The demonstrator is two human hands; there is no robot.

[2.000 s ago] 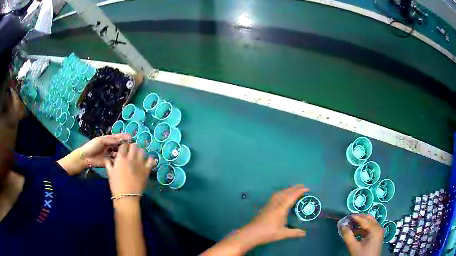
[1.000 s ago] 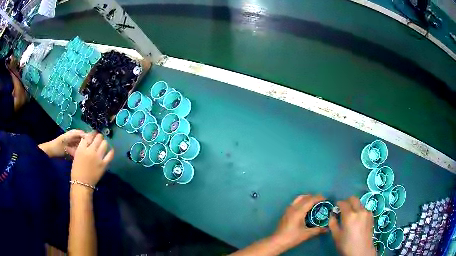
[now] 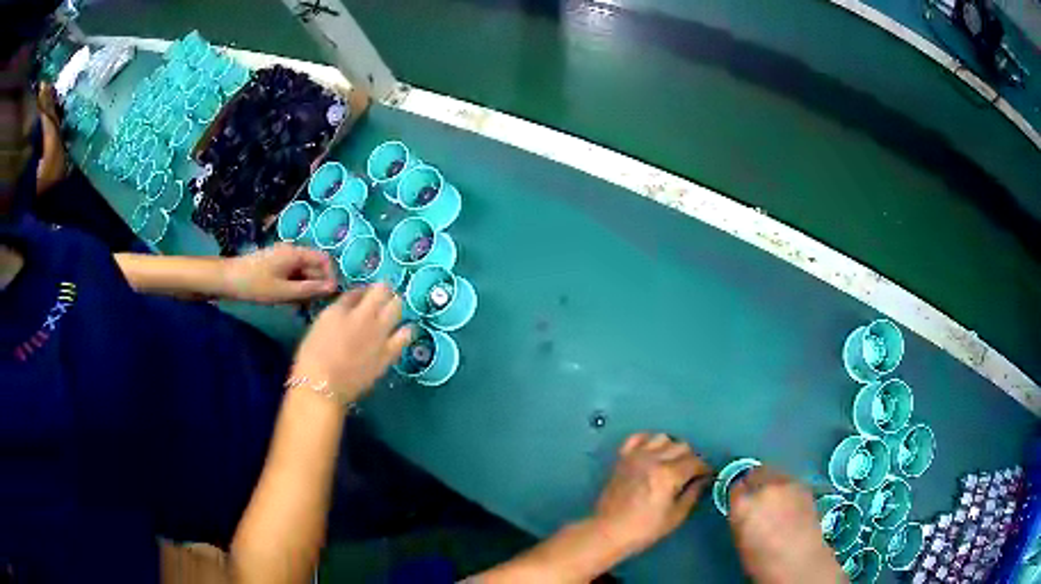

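A turquoise housing (image 3: 734, 484) is near the front edge of the bench, its right part covered by my right hand. My right hand (image 3: 785, 530) is bent over its mouth, fingers closed on it; whether a motor is inside is hidden. My left hand (image 3: 653, 491) is just left of the housing, its fingertips pinched on a thin dark strand, seemingly the motor leads, beside the housing wall. Several turquoise housings without silver centres (image 3: 885, 407) stand to the right. Small silver motors (image 3: 973, 527) with reddish wires lie massed at far right.
A neighbour's hands (image 3: 348, 337) work at left by several housings with motors (image 3: 440, 299). Behind them are a cardboard box of black parts (image 3: 268, 148) and piled housings (image 3: 171, 108). A small dark part (image 3: 598, 421) lies mid-bench. A whitish rail (image 3: 685, 194) and blue bin (image 3: 1024, 548) bound the bench.
My left hand has moved from around the housing to its left side, fingers now pinched. My right hand has moved over the housing's mouth. The neighbour's hands have moved right. The camera view has shifted.
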